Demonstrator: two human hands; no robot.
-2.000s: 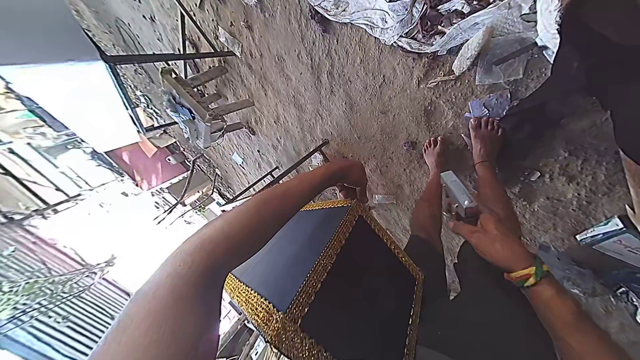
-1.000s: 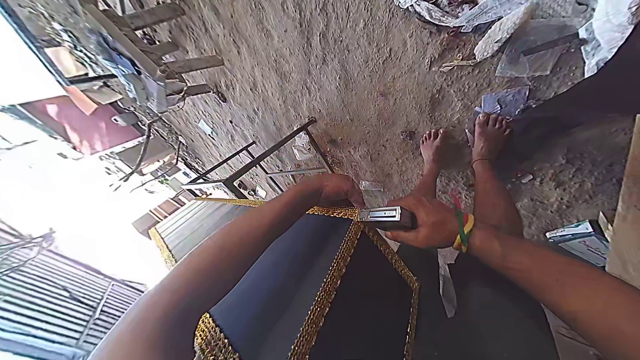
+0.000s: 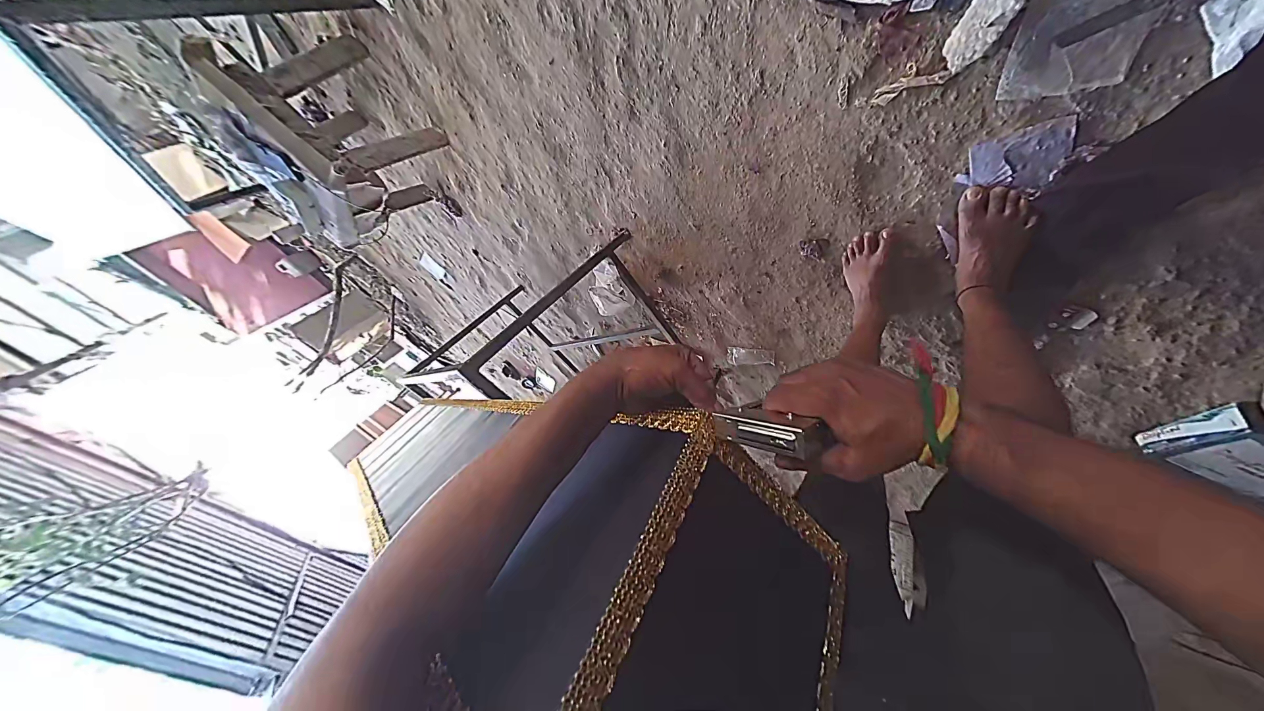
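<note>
A large black panelled box point(image 3: 760, 583), edged with gold braid trim point(image 3: 642, 563), fills the lower middle of the head view. My right hand point(image 3: 854, 420) is closed around a metal staple gun point(image 3: 765, 432), whose front end meets the trim at the box's upper corner. At that same corner, my left hand point(image 3: 667, 377) has its fingers bent down on the gold trim; whether it pinches the braid is hidden by the fingers. A coloured band is around my right wrist. My left forearm lies across the box's bluish-black side.
Beyond the box stands a dark metal frame point(image 3: 533, 321). A rough wooden stand point(image 3: 316, 128) is at the upper left. Bare feet point(image 3: 987, 232) rest on the dirt ground, near plastic scraps point(image 3: 1027, 153). A printed carton point(image 3: 1200, 434) lies at the right.
Two seconds ago my right hand held the staple gun away from the box, above the legs; it has since moved left to the trimmed corner beside my left hand. The view has shifted.
</note>
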